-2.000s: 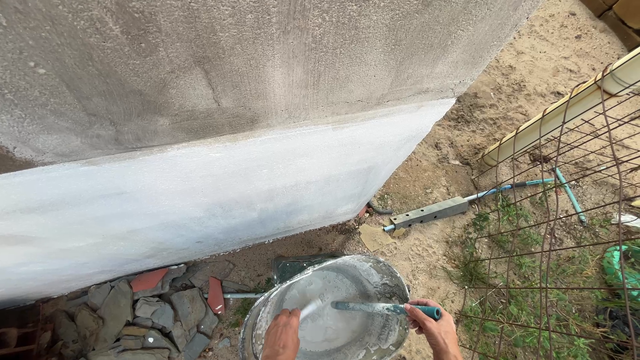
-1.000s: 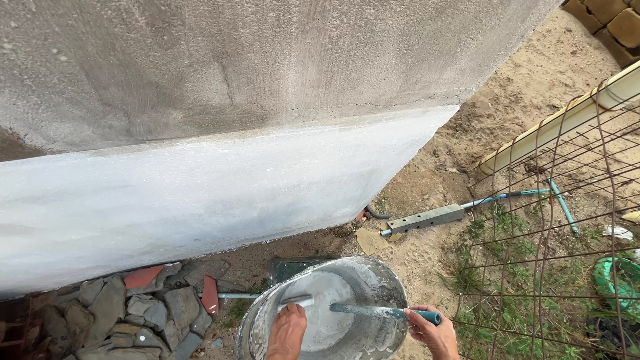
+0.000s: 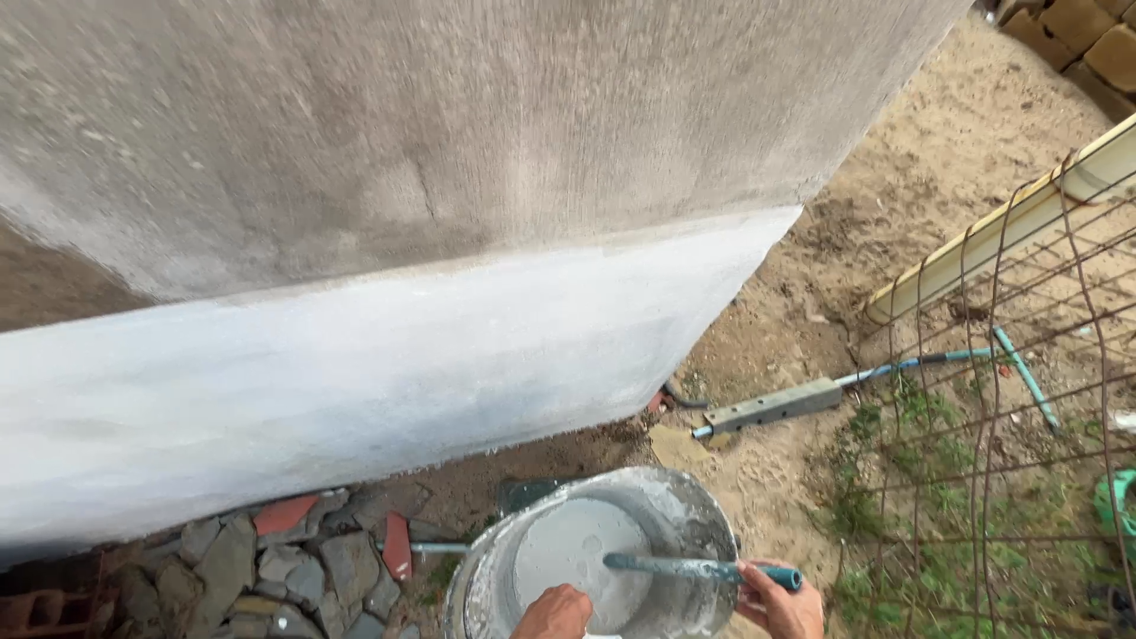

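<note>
My right hand [image 3: 779, 602] is closed around the upper end of a blue-green pipe [image 3: 674, 568]. The pipe slants over a bucket [image 3: 701, 506] smeared with white, its lower end at the pale grey-white liquid [image 3: 568, 541] inside. Over the bucket's near left part is my left hand [image 3: 557, 612], fingers curled; a bit of something white shows beside it at the bottom edge, mostly hidden. Behind the bucket rises a wall [image 3: 532, 115], grey-brown above, with a white coated lower band [image 3: 399, 355].
Broken stone slabs [image 3: 222, 568] and red tile pieces [image 3: 398, 546] lie left of the bucket. To the right are a perforated bar [image 3: 772, 404] on the sand, rusty wire mesh [image 3: 1003, 461], a cream-coloured beam [image 3: 967, 253] and grass. Stacked blocks [image 3: 1074, 31] stand at the top right.
My left hand has moved down toward the near side of the bucket, and the white item seen by it over the bucket earlier is now mostly hidden. My right hand stays on the pipe.
</note>
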